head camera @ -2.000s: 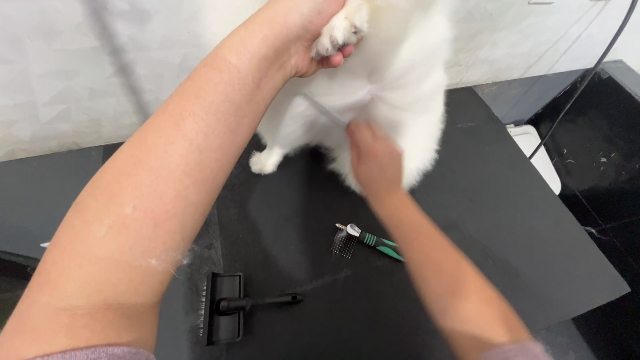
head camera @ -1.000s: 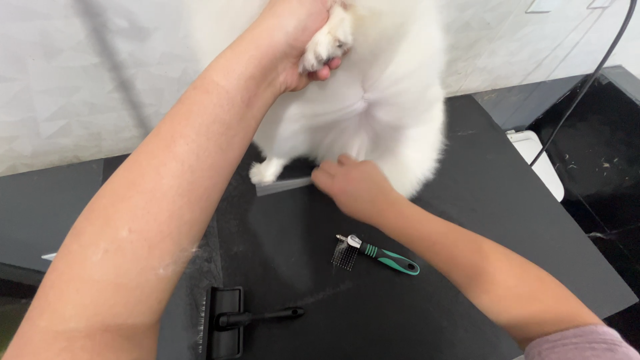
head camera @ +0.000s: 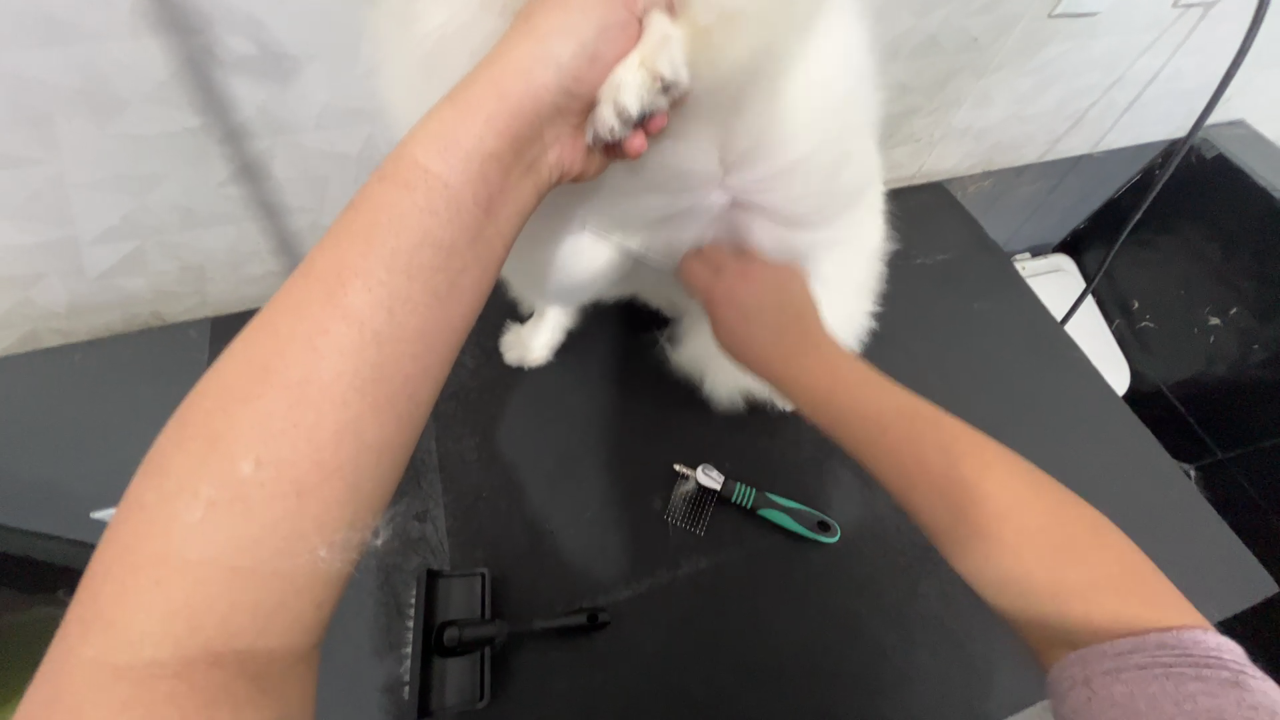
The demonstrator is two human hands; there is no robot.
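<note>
A white, fluffy dog [head camera: 800, 130] stands upright on its hind legs on the black tabletop [head camera: 560, 440], its head out of view. My left hand [head camera: 572, 85] is closed around its raised front paw [head camera: 645, 80]. Low on the dog's belly, at the inner thigh, is my right hand [head camera: 750, 300], its fingers closed on a thin metal comb [head camera: 625, 243] that points left and shows only faintly against the fur. Below lies a dematting rake [head camera: 770, 505] with a green and black handle and hair in its wire teeth. A black slicker brush [head camera: 480, 633] rests at the lower left.
Behind the dog rises a pale textured wall [head camera: 130, 150]. A dark cable [head camera: 1170, 165] hangs at the right, in front of a white lid or container [head camera: 1080, 320] beyond the table's edge. Loose hair clings to the tabletop and my left forearm.
My right hand has moved up from near the tabletop, between the dog's hind legs, to its belly and thigh. The left hand still holds the paw. The rake and slicker brush have stayed put.
</note>
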